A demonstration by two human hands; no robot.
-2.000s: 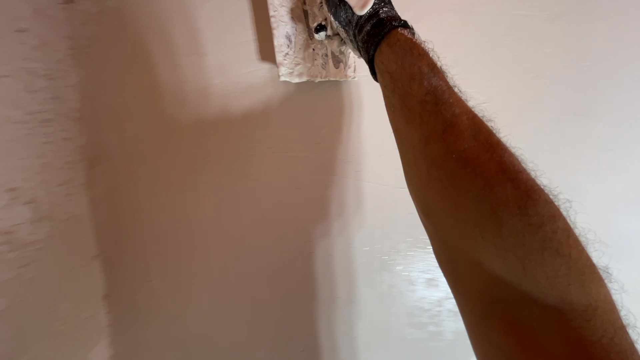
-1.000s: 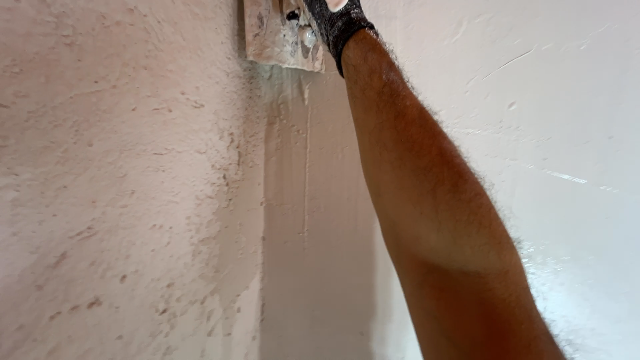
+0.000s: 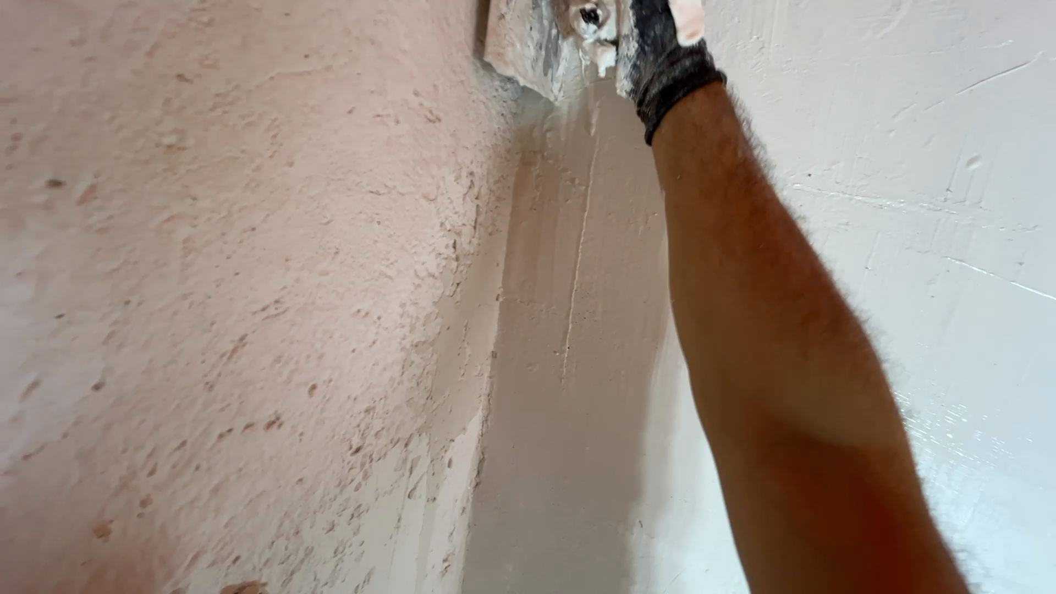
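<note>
My right hand [image 3: 664, 41], in a dark knit-cuffed glove smeared with plaster, reaches up to the top edge of the view. It grips a plastering trowel [image 3: 532, 41] whose blade is coated in wet, pale plaster. The blade lies close to the corner where a rough wall meets a smooth one, and its upper part is cut off by the frame. Below it runs a shaded strip of smooth plaster [image 3: 577, 330] with a thin raised ridge. My fingertips are mostly out of view. My left hand is not in view.
A rough, pitted pinkish wall [image 3: 247, 247] fills the left side. On the right, behind my forearm, is a smooth, glossy plastered wall [image 3: 907, 190] with fine scratches and ridges.
The view has swung left, showing more of the rough wall. My right hand has brought the trowel to the corner, and its blade is now more tilted. A thin ridge shows in the plaster below.
</note>
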